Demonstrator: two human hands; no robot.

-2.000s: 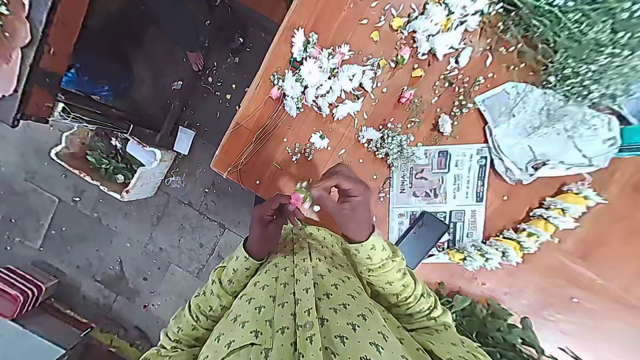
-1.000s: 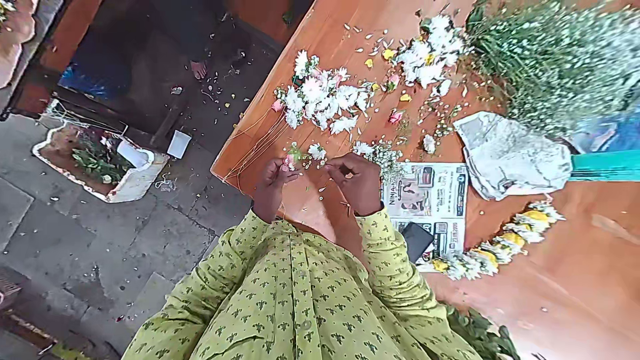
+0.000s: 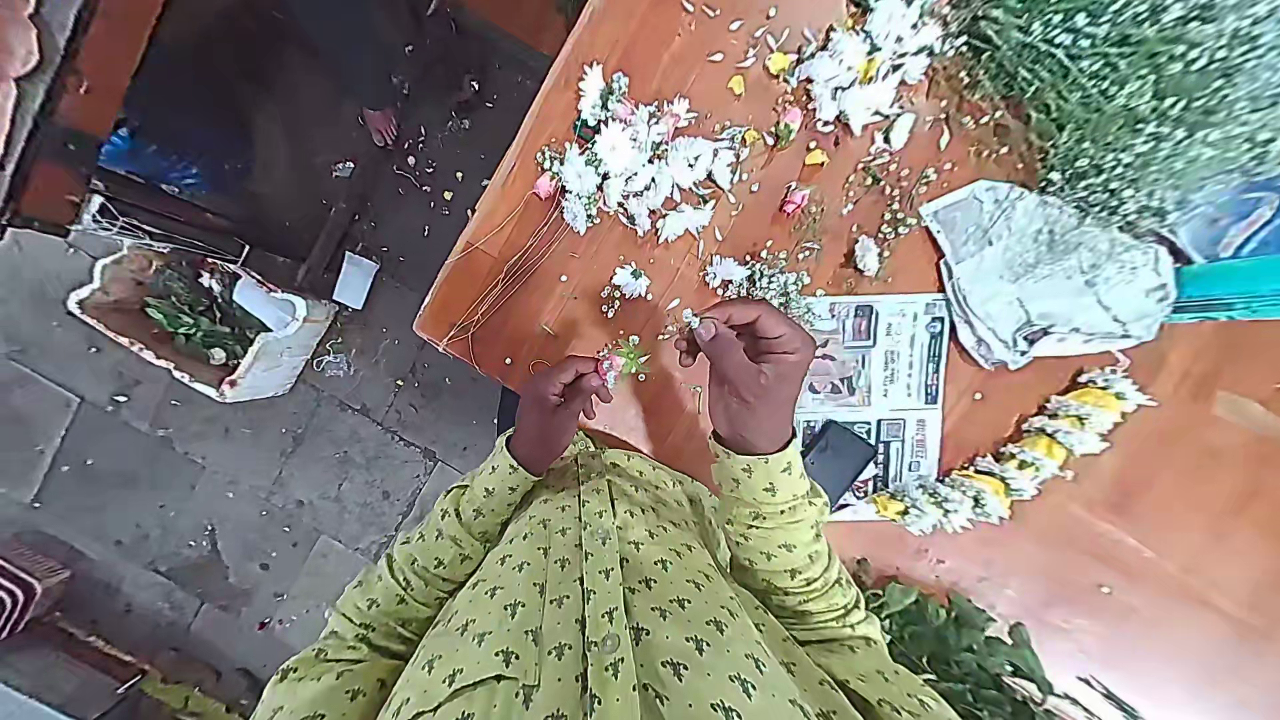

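Observation:
My left hand (image 3: 562, 405) pinches a small pink flower (image 3: 609, 366) with a green calyx, close to the table's near edge. To its right, my right hand (image 3: 755, 370) holds a tiny sprig of small white blossoms (image 3: 690, 318) between thumb and fingertips; the two hands are apart. Just beyond them lie a single white daisy-like flower (image 3: 630, 280) and a bunch of baby's breath (image 3: 768, 280). A heap of white flowers (image 3: 640, 165) rests farther up, with loose threads (image 3: 510, 275) beside it at the table's left edge.
On the wooden table (image 3: 1000, 570) lie a newspaper (image 3: 915, 380), a dark phone (image 3: 838, 460), a white and yellow garland (image 3: 1020, 465), crumpled paper (image 3: 1050, 270) and a greenery pile (image 3: 1110, 100). A white foam box (image 3: 265, 360) stands on the floor. Another person's foot (image 3: 380, 126) shows upper left.
My right hand, close beside the left two seconds ago, has moved away from it and now shows a small white sprig at its fingertips. The pink flower stays in my left hand.

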